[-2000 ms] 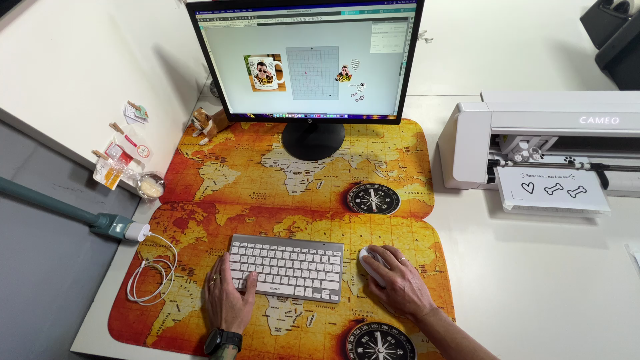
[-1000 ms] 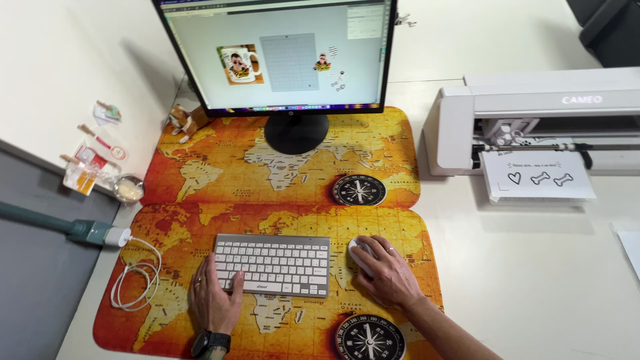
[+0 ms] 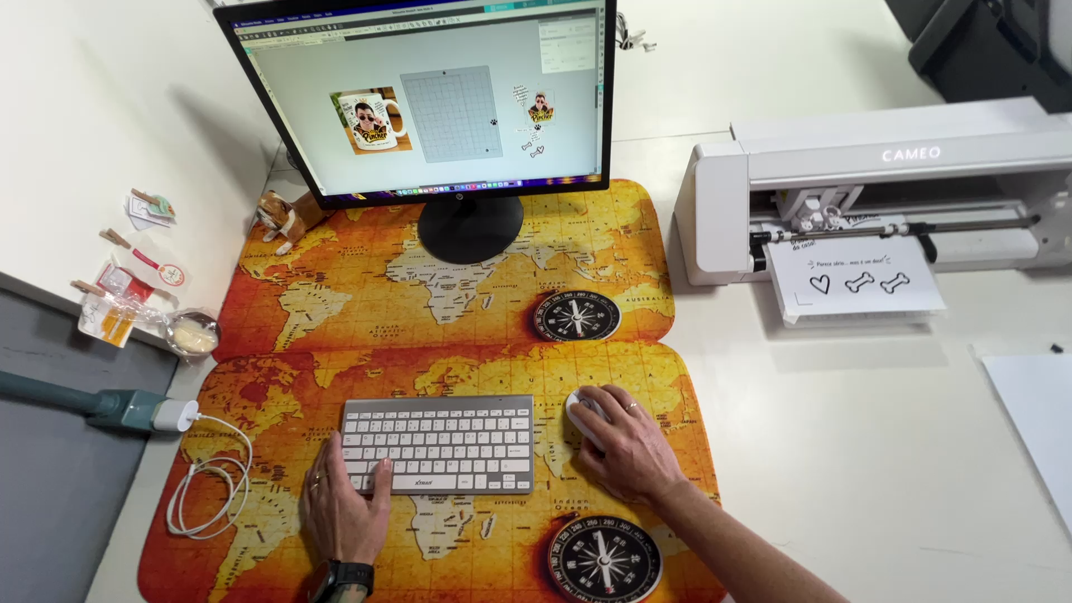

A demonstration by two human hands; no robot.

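My left hand [image 3: 347, 502] rests at the lower left corner of the white and silver keyboard [image 3: 440, 444], thumb over its keys and fingers apart along its left edge. With my right hand [image 3: 628, 440] I hold a white computer mouse [image 3: 589, 419], to the right of the keyboard. Both lie on the nearer of two orange world-map desk mats [image 3: 276, 502]. Behind them the monitor [image 3: 452, 100] shows a design program with a mug picture, a grid page and small graphics at the right.
A white Cameo cutting machine [image 3: 720, 209] stands at the right, a printed sheet [image 3: 854, 276] in its front. A coiled white cable [image 3: 205, 494] lies at the left. A dog figurine [image 3: 289, 218] sits beside the monitor stand [image 3: 471, 228]. Clothespins and wrapped items are by the left wall.
On the screen, the small graphics at the right have altered slightly in layout. My hands stay at the keyboard and mouse.
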